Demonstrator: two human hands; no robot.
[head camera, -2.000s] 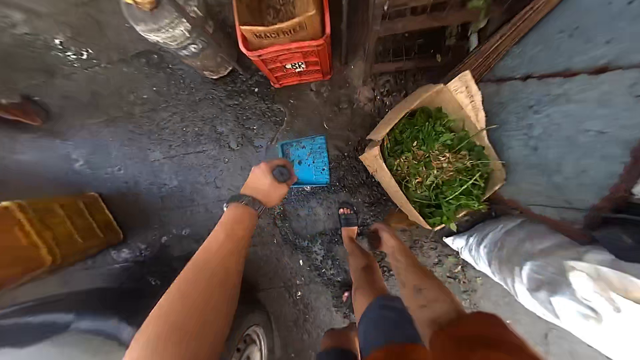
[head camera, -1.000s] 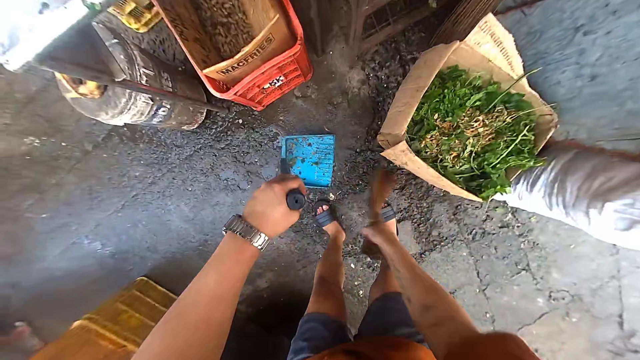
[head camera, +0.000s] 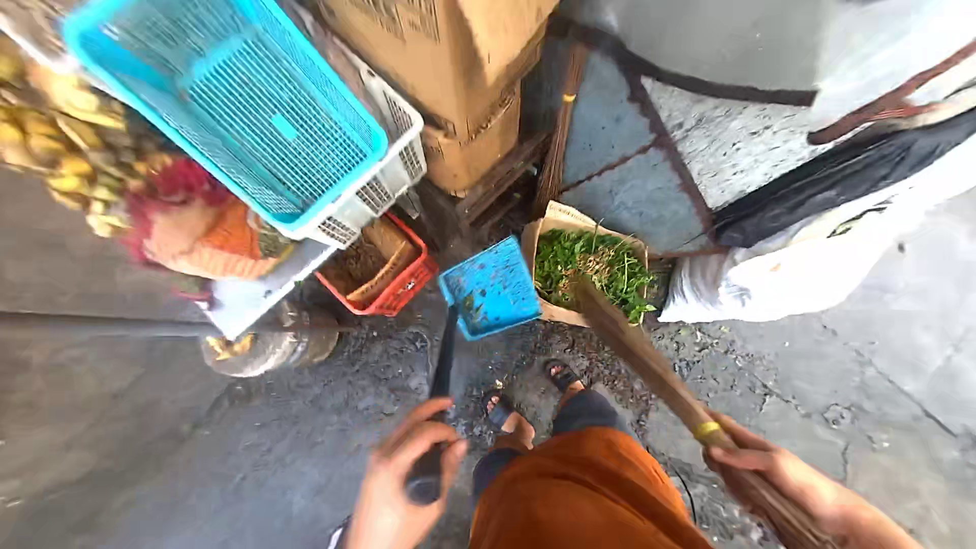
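My left hand grips the black handle of a blue long-handled dustpan, whose pan holds bits of debris. The pan's right side is beside a cardboard box filled with green leaves and stems. My right hand is closed around a stick broom near a yellow band. The broom's far end reaches over the front of the leaves; whether it touches them I cannot tell.
At the upper left, a turquoise plastic basket sits on white crates. Below it are a red crate and a clear plastic container. Stacked cartons and another stick broom stand behind. White sacks lie at right.
The blue dustpan has come up off the wet floor to beside the box of leaves. My right hand and its broom now show clearly. The view has shifted widely.
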